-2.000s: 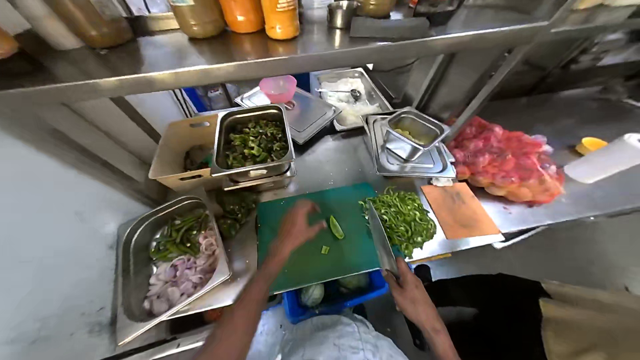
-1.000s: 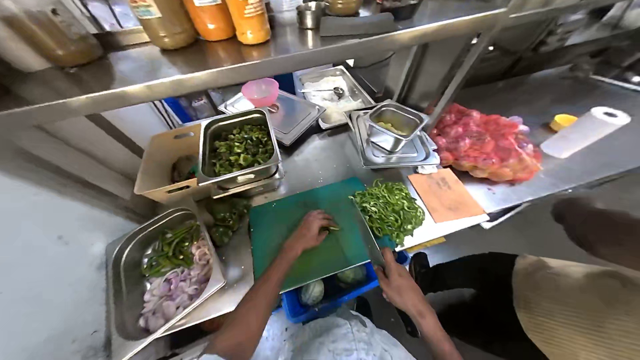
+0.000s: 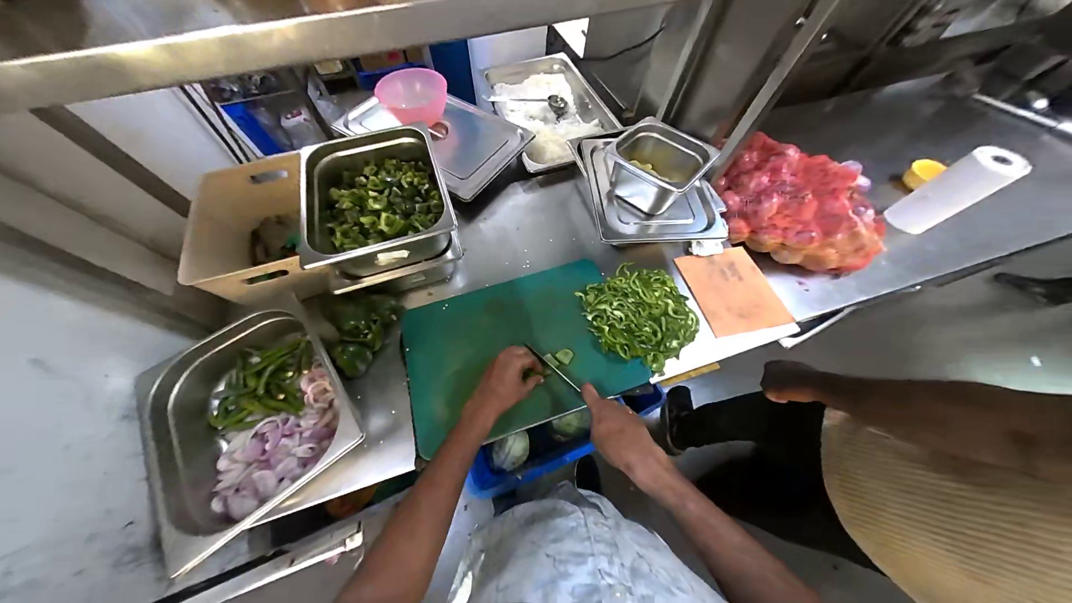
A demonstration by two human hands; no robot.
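On the green cutting board (image 3: 469,335), my left hand (image 3: 511,377) presses its fingertips on a small piece of green pepper beside the blade. My right hand (image 3: 615,423) grips a kitchen knife (image 3: 553,368), its blade across the board near my left fingertips. Another green pepper piece (image 3: 564,356) lies just beyond the blade. A heap of thin green pepper strips (image 3: 641,316) covers the board's right end. At the left, a steel pan (image 3: 180,435) holds green chillies (image 3: 264,385) and sliced onions (image 3: 272,456). Whole green peppers (image 3: 356,335) lie between pan and board.
Behind the board stand a steel pan of chopped green pepper (image 3: 385,205), a cardboard box (image 3: 205,226) and a pink bowl (image 3: 412,96). A red net bag of onions (image 3: 796,201) is at the right. Another person (image 3: 946,486) stands close on my right. A steel shelf (image 3: 335,42) crosses above.
The knife has moved from beside the strips to my left fingertips. My left hand, raised over the board in the oldest frame, is now down on it. The other person has come further into view.
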